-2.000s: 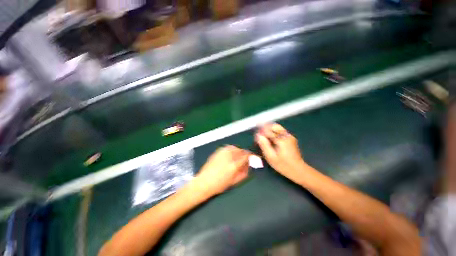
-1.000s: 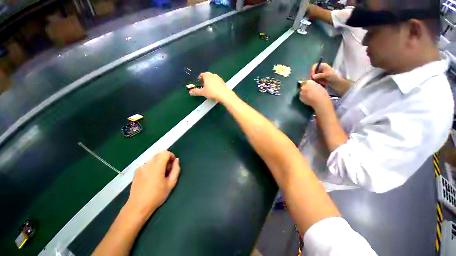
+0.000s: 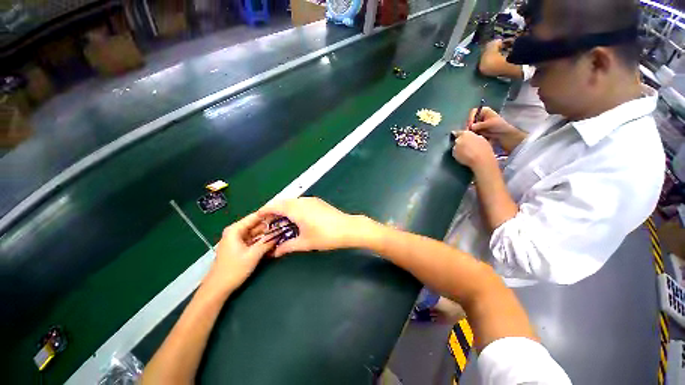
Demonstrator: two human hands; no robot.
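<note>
A small dark rounded electronic unit [image 3: 282,229] is held between my two hands, above the bench beside the whitish rail [image 3: 324,163]. My left hand [image 3: 242,247] is on its left side, with fingers curled at its edge. My right hand [image 3: 319,224] is around its right side, with the thumb below. Thin dark lines show by the fingers; I cannot tell whether they are wires or tweezers. Fingers hide much of the unit.
On the green belt, units with yellow-white blocks lie at left [image 3: 213,197] and lower left [image 3: 49,347]. A pale thin strip [image 3: 192,225] crosses the belt. Clear plastic [image 3: 120,371] is bottom left. Metallic parts [image 3: 410,137] and cream parts [image 3: 429,116] lie near a seated person [image 3: 578,188].
My right hand has come back from the belt to my left hand, and a dark unit is now between them. The units on the belt show slightly shifted in view.
</note>
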